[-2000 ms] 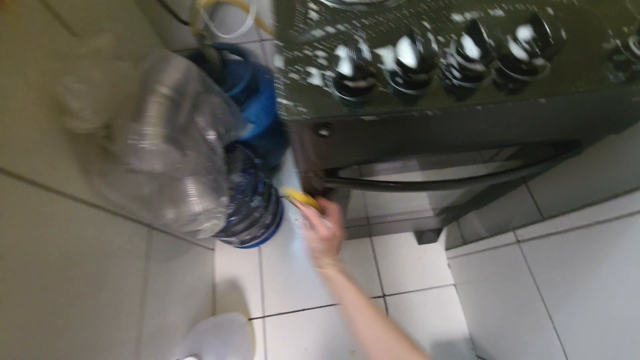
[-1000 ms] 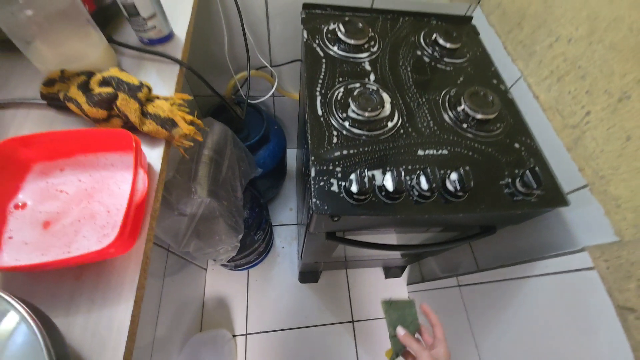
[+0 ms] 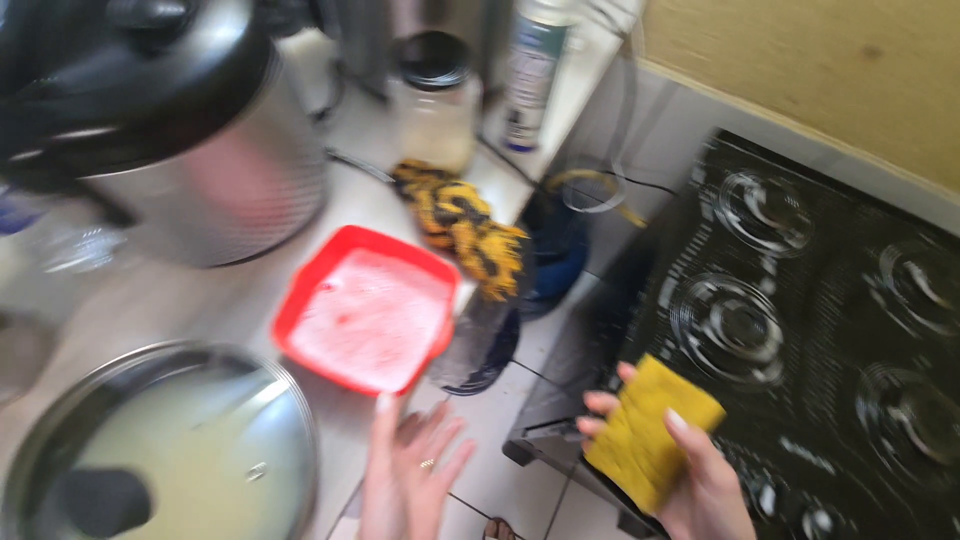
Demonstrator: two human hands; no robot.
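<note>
My right hand (image 3: 697,472) holds a yellow sponge (image 3: 654,431) by its edges, thumb on top, over the front left corner of a black gas stove (image 3: 817,300). White suds streak the stove top around its burners. My left hand (image 3: 420,469) is empty, palm up with fingers spread and a ring on one finger. Its thumb tip is at the near edge of a red plastic tub (image 3: 442,334) filled with foamy liquid, on the counter. A knotted yellow and black cloth (image 3: 469,225) lies behind the tub.
A large metal pot with a black lid (image 3: 277,172), a glass-lidded pan (image 3: 300,420), a jar with a black cap (image 3: 435,112) and a spray can (image 3: 531,82) stand on the counter. Between counter and stove are a blue gas cylinder (image 3: 559,255) and cables.
The right hand has risen from low beside the stove to over its front corner, still with the sponge. The left hand has come into view by the tub. The view has swung left toward the counter.
</note>
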